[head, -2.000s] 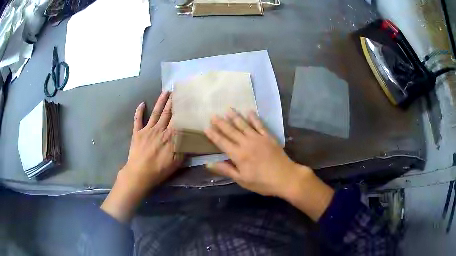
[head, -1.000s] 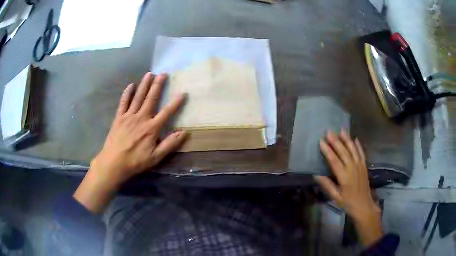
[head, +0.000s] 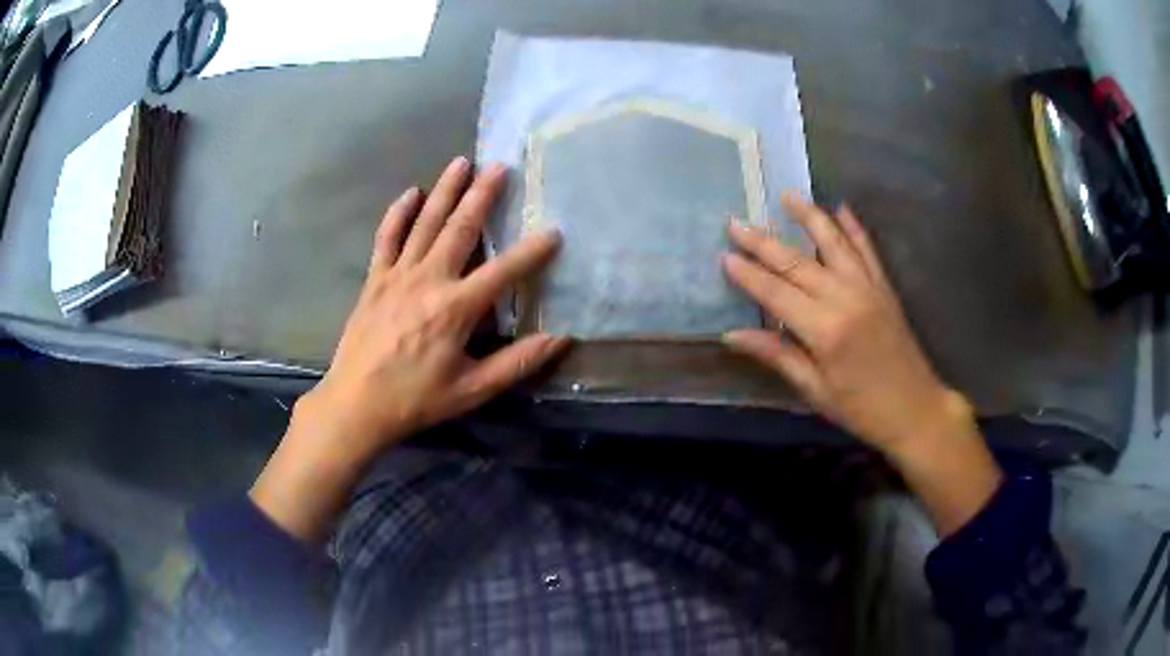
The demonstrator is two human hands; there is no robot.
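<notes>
The grey five-sided pocket template (head: 651, 224) lies flat on the cream pocket piece (head: 535, 192), point away from me. A narrow cream margin shows along the template's sides and pointed edge. Both lie on the white backing sheet (head: 642, 67). My left hand (head: 430, 301) is bare, fingers spread, its thumb and forefinger on the template's left edge and lower left corner. My right hand (head: 834, 308) is bare, fingers apart, fingertips at the template's right edge and lower right corner. Neither hand grips anything. The brown band is mostly hidden.
The iron (head: 1084, 186) rests at the far right. A stack of finished pockets (head: 100, 212), white on top with brown layered sides, stands at the left. Scissors (head: 187, 45) and the white sheets (head: 321, 28) lie at the back left. The table's rounded front edge (head: 257, 363) is before me.
The template has moved from the right side onto the pocket piece. My right hand has moved left with it. My left hand remains at the left edge. The whole view has shifted.
</notes>
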